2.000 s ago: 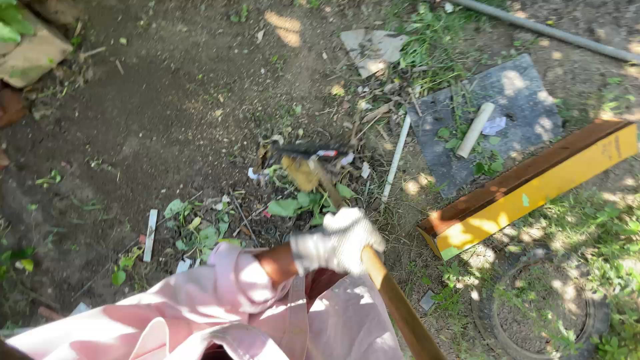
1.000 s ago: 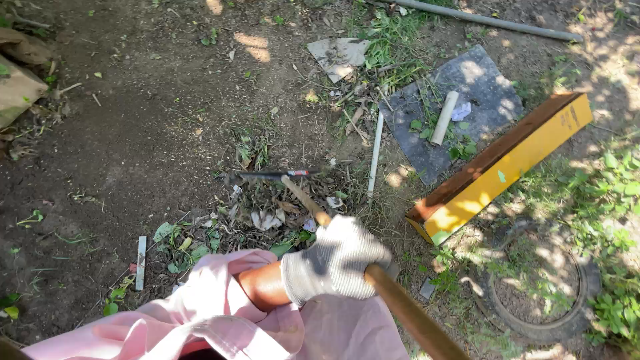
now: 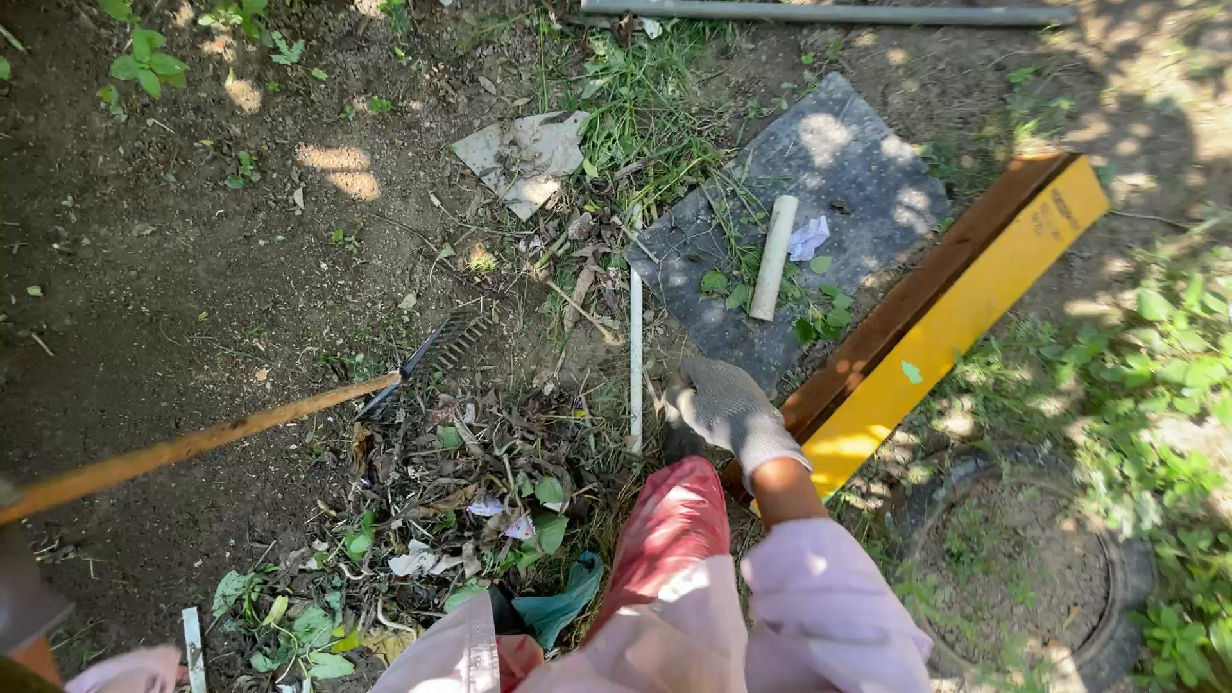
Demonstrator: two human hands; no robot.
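A rake's wooden handle (image 3: 226,433) slants in from the left edge to a dark, toothed head (image 3: 414,371) on the soil. My left hand (image 3: 8,495), mostly cut off by the frame, shows only as a blurred sliver of glove around the handle. My right hand (image 3: 727,409), in a grey knitted glove, reaches down beside the near end of a yellow-faced beam (image 3: 924,346). Its fingers curl downward near dry stems; whether they grip anything is hidden. Between the hands lies a heap of dry leaves, twigs and scraps (image 3: 481,481).
A dark sheet (image 3: 818,221) bears a pale tube (image 3: 774,258) and crumpled paper (image 3: 808,238). A thin white strip (image 3: 636,361) lies left of it. Farther off are a broken pale sheet (image 3: 527,159) and a long pipe (image 3: 828,12). A tire (image 3: 1121,587) lies lower right.
The rake's handle has swung from the lower right to the left side, with its head now on the heap's far left. A gloved hand has come down beside the beam. The view has shifted.
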